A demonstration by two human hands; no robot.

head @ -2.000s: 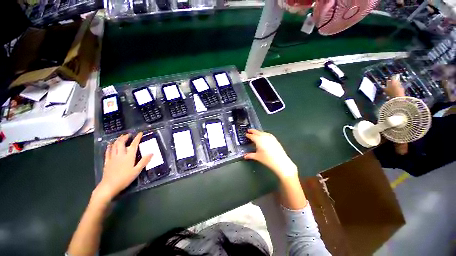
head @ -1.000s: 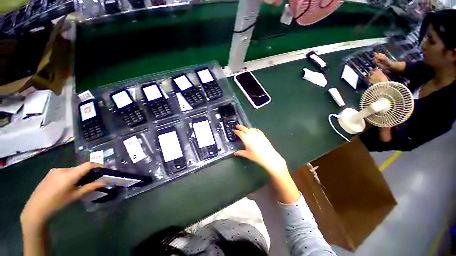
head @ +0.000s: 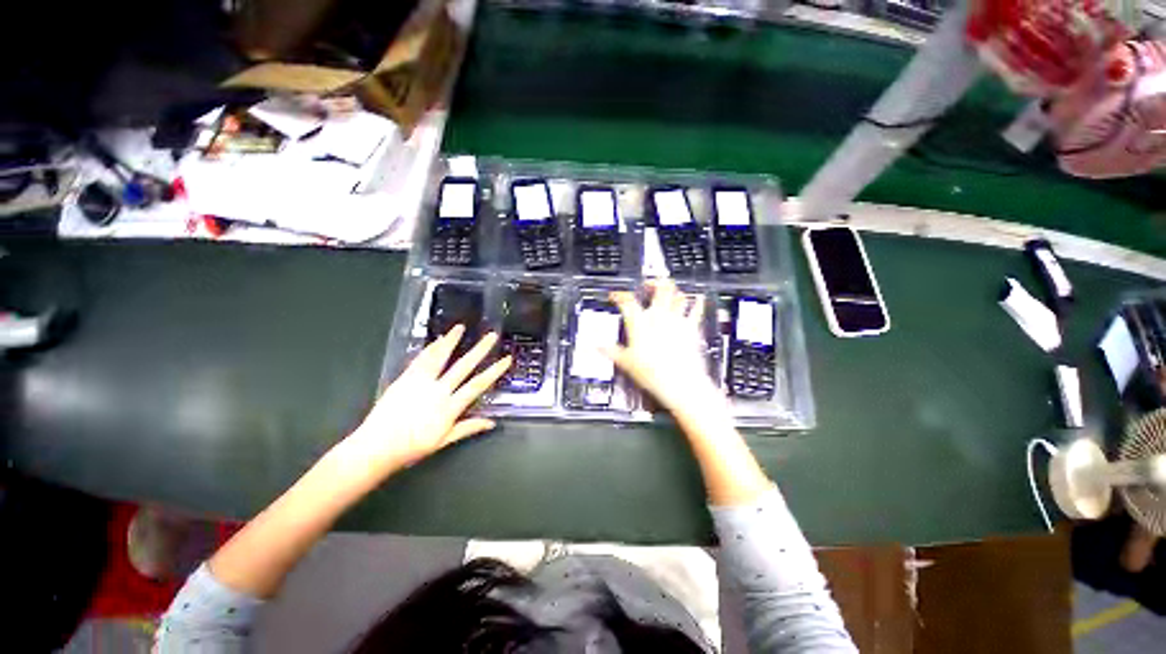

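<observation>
A clear blister tray (head: 795, 371) lies on the green bench with black keypad phones in two rows. The back-row phones, such as the far-left one (head: 455, 224), show lit screens. In the front row, two left phones have dark screens, a middle phone (head: 593, 351) shows a white face, and the right phone (head: 753, 345) is lit. My left hand (head: 428, 403) rests with spread fingers over the front-left pockets, partly covering a phone. My right hand (head: 661, 335) lies over the fourth front pocket, fingers spread, hiding what is in it. I see nothing gripped in either hand.
A smartphone (head: 847, 279) lies right of the tray near the metal post (head: 882, 121). White pieces (head: 1031, 314) and a small fan (head: 1082, 478) are at the right. Papers (head: 301, 173) and an open cardboard box (head: 409, 64) are back left. A pink fan (head: 1110, 121) hangs top right.
The view has shifted left. My left hand has let go of the black phone it held. Two front-left phones now show dark screens, and the front-right one is lit. My right hand has moved one pocket left.
</observation>
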